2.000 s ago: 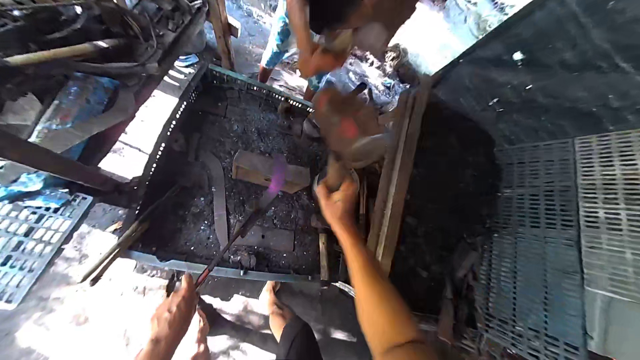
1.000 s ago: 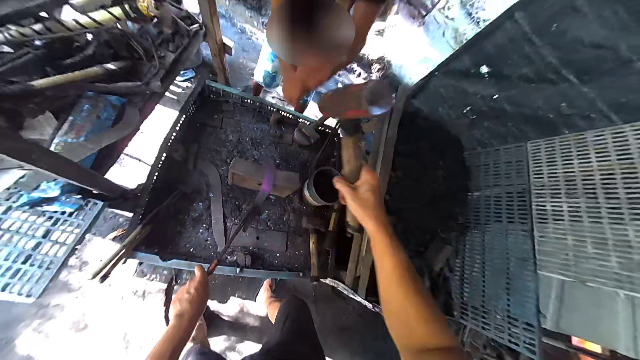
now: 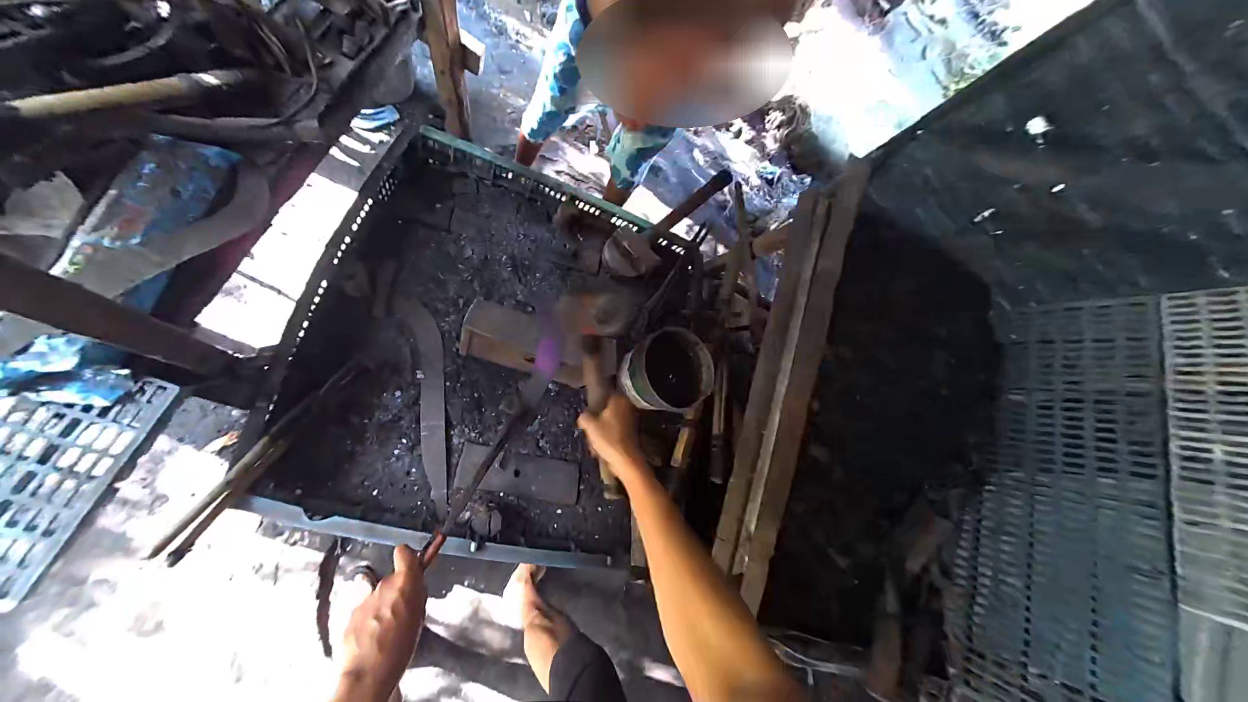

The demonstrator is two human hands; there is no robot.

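Note:
My left hand (image 3: 385,609), low in the view, is closed on the near end of a long dark metal rod or tongs (image 3: 487,458). The far end glows purplish over the steel anvil block (image 3: 497,336), which sits in a bed of dark debris. My right hand (image 3: 612,429) is wrapped around the handle of a hammer (image 3: 595,322). The hammer's blurred head is over the block beside the glowing end; contact cannot be told. A round pot (image 3: 668,370) with dark contents stands just right of the hammer handle. A flat steel bar (image 3: 526,475) lies below the block.
A curved metal strip (image 3: 429,390) lies left of the block. Another person (image 3: 556,78) is beyond the crate's perforated rim (image 3: 546,185). Another hammer (image 3: 634,249) rests near the far right corner. Wooden beams (image 3: 790,390) edge the right side. Plastic grates (image 3: 1072,468) stand further right.
My right hand has brought the hammer down and left to the block; one second ago it was raised above the pot. The other person's arms have drawn back from over the crate.

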